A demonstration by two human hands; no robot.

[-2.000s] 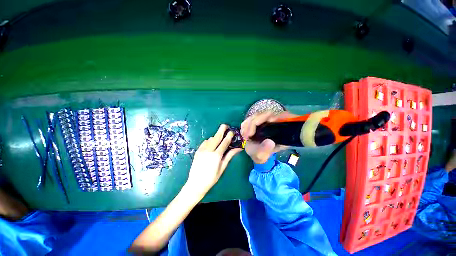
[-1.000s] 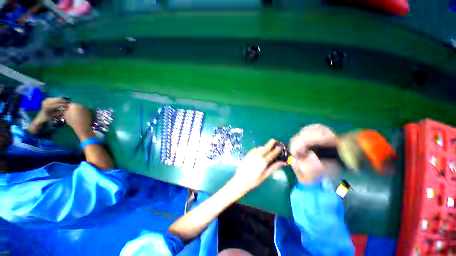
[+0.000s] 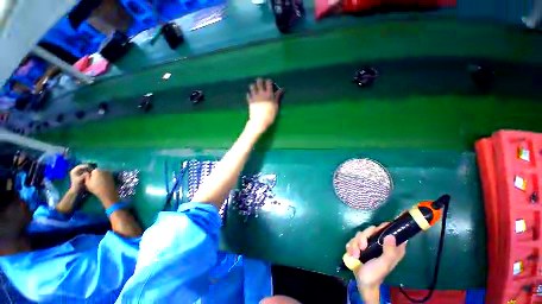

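My left hand (image 3: 262, 104) is stretched out over the conveyor belt, palm down with fingers spread. A dark round housing (image 3: 276, 89) shows partly at its fingertips; whether the hand grips it cannot be told. My right hand (image 3: 375, 255) is closed around the orange-and-black electric screwdriver (image 3: 401, 228), low over the bench, its pale tip end pointing down-left. Its black cord hangs at the right. The round speckled screw dish (image 3: 362, 183) lies on the bench beyond the right hand.
A heap of small silver parts (image 3: 254, 195) and blue-edged panel strips (image 3: 199, 178) lie left, partly behind my left arm. Red compartment trays (image 3: 496, 208) stand right. Black housings (image 3: 365, 76) are spaced along the belt (image 3: 321, 122). A coworker in blue (image 3: 71, 261) works at left.
My left hand has left the housing at the screwdriver and reached out to the belt. My right hand has drawn the screwdriver nearer and tilted it, uncovering the dish. The view has turned left.
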